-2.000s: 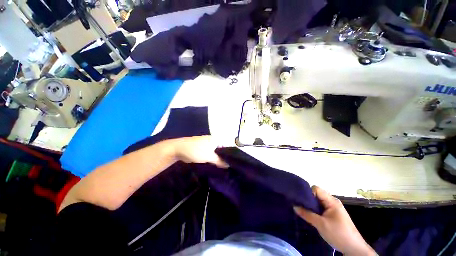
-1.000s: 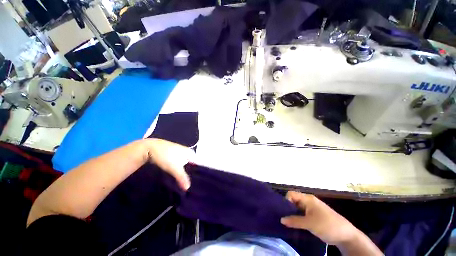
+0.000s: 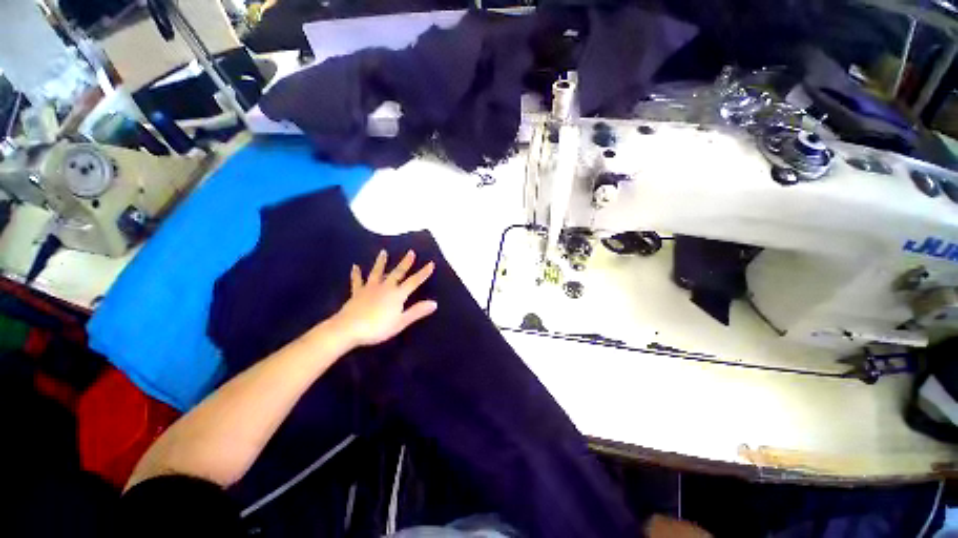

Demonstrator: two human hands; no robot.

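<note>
A large dark navy-purple garment panel [image 3: 452,368] with a curved neckline-like edge lies partly on the blue fabric and partly on the white table, and hangs over the table's front edge. My left hand [image 3: 387,305] lies on the panel with its fingers spread, palm down. My right hand [image 3: 672,528] is cut off by the bottom edge of the picture, beside the lower end of the panel; its fingers cannot be made out.
A blue fabric panel [image 3: 179,268] lies at left. A white sewing machine [image 3: 767,210] stands at right. Crumpled dark cloth [image 3: 420,95] lies behind. A second sewing machine [image 3: 89,200] is at upper left. A red plastic stool [image 3: 118,426] is at lower left.
The dark panel, earlier folded between my hands, now lies spread out, partly over the blue fabric. My left hand has opened flat on it. My right hand has moved down to the picture's edge.
</note>
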